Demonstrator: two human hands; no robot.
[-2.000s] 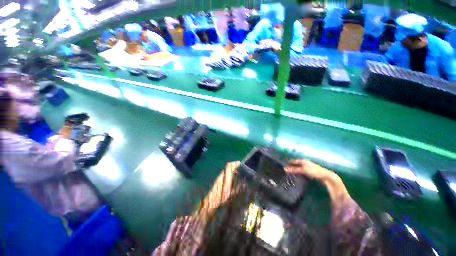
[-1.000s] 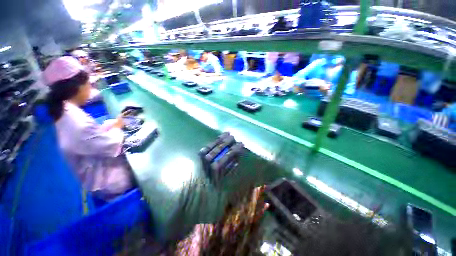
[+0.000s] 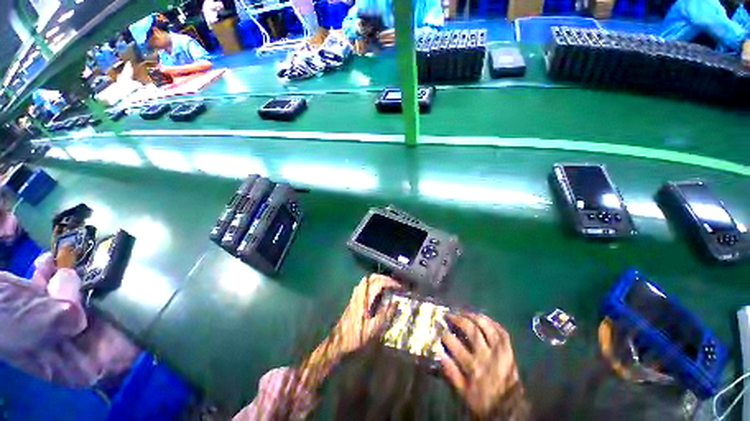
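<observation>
A dark handheld unit with a bright yellow-white patterned face [image 3: 415, 327] is between my hands, low in the middle. My left hand [image 3: 360, 311] grips its left end. My right hand [image 3: 483, 360] lies over its right end, fingers on the face. Its lower edge is blurred and partly hidden by hair. Just beyond it, a grey-black handheld unit [image 3: 393, 237] lies face up on the green bench, its display dark and its keypad to the right. No hand touches that unit.
Dark units on edge [image 3: 259, 222] stand left. Two grey units [image 3: 590, 197] lie right, near a blue unit [image 3: 664, 325], a tape roll or coiled cable [image 3: 613, 341] and a small clear item [image 3: 553, 326]. A green post [image 3: 406, 74] rises ahead. A person [image 3: 57, 321] works at left.
Both hands have moved from the grey-black unit to the bright-faced one nearer me. The grey-black unit now lies alone on the bench. The view swung left, then back right and down.
</observation>
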